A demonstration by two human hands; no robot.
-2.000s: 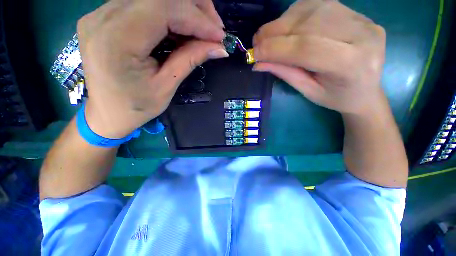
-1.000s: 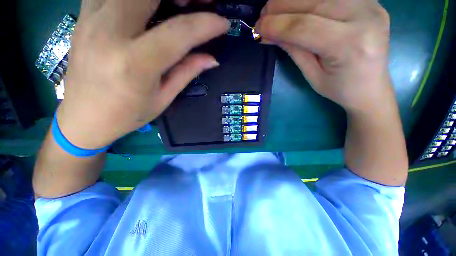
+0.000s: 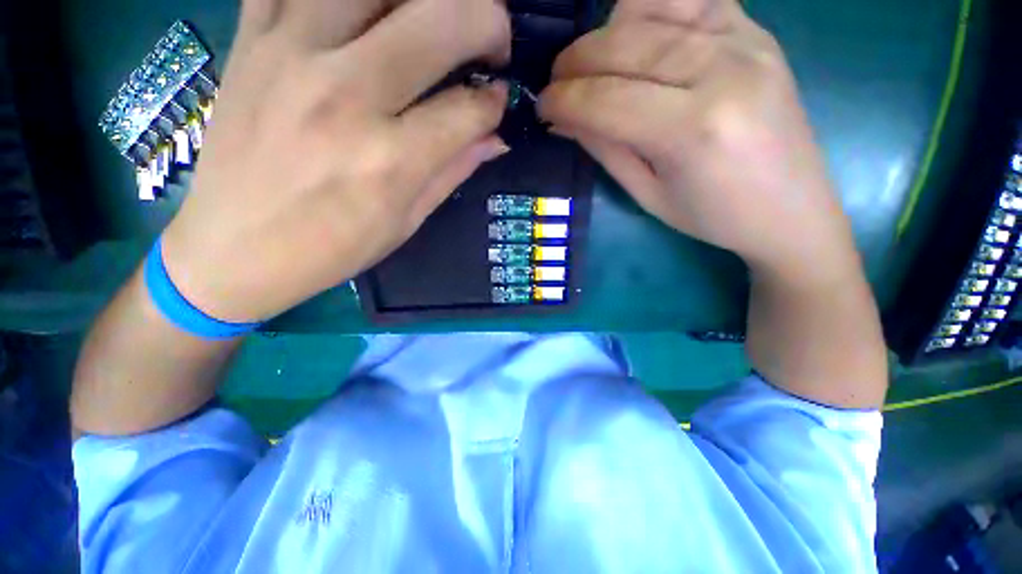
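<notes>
The black assembly tray (image 3: 415, 275) lies in front of me, partly under my hands. Several filled housings (image 3: 531, 253), green with white and yellow ends, lie in a column at its near right. My left hand (image 3: 364, 146) is over the tray's left part, its fingertips closed on a small circuit board (image 3: 514, 94), mostly hidden. My right hand (image 3: 695, 123) is over the tray's right edge, its fingertips pinched at the thin lead wires (image 3: 531, 96) beside the board. The battery cell is hidden by my right fingers.
A board panel (image 3: 157, 92) with cells hanging from one edge lies on the green mat left of my left hand. A filled tray (image 3: 982, 280) stands at the far right. Another black tray (image 3: 45, 146) is at the far left. A blue strap (image 3: 185, 301) is on my left wrist.
Both hands have come closer together over the tray. The battery cell, seen earlier at my right fingertips, is now hidden. More of the board panel shows.
</notes>
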